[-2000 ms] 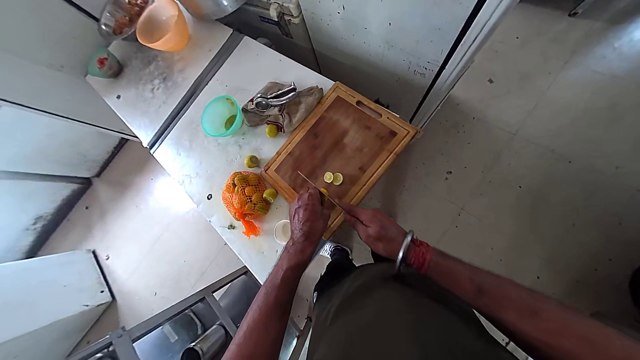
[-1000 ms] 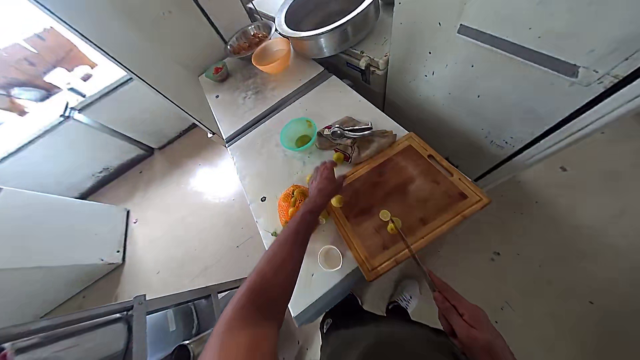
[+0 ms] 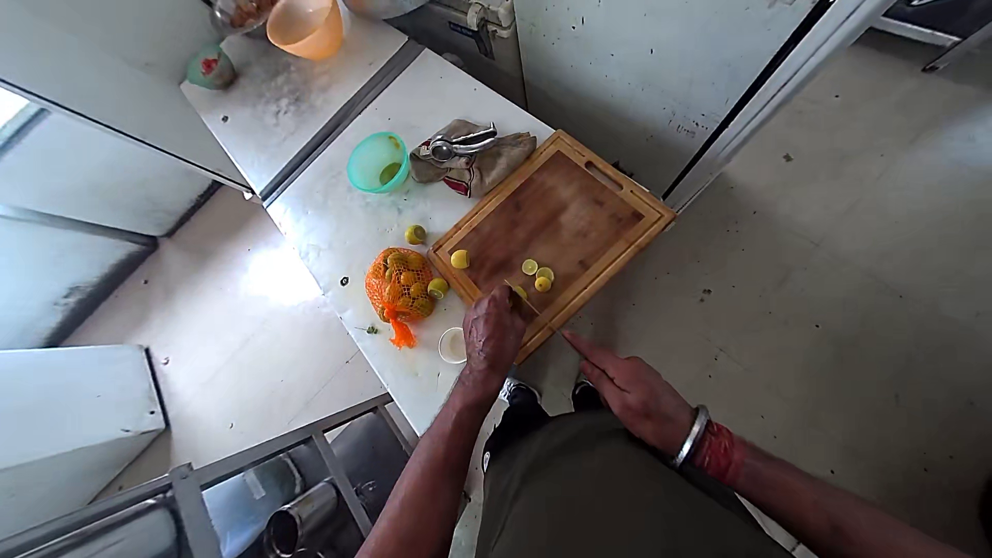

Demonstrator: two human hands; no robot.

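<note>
My left hand (image 3: pixel 494 329) steadies a lime (image 3: pixel 519 292) at the near left edge of the wooden cutting board (image 3: pixel 570 213). My right hand (image 3: pixel 639 395) grips a knife (image 3: pixel 535 308), its blade against that lime. Cut lime pieces (image 3: pixel 530 266) and a whole yellow lime (image 3: pixel 460 259) lie on the board. Left of the board sit an orange net bag of limes (image 3: pixel 399 285) and two loose limes, one at the bag's upper right (image 3: pixel 415 234) and one touching its right side (image 3: pixel 438 288). A metal citrus squeezer (image 3: pixel 463 144) rests on a brown cloth (image 3: pixel 504 161).
A green plastic bowl (image 3: pixel 378 163) stands on the white counter (image 3: pixel 310 225), and a small white cup (image 3: pixel 452 346) is beside my left hand. Farther back are an orange bowl (image 3: pixel 306 29) and a small green container (image 3: pixel 210 68). A metal rack (image 3: pixel 256 453) stands at lower left.
My left hand has come back from beyond the board's left edge to a lime on the board. The knife has moved from the cut pieces to this lime. The view has shifted.
</note>
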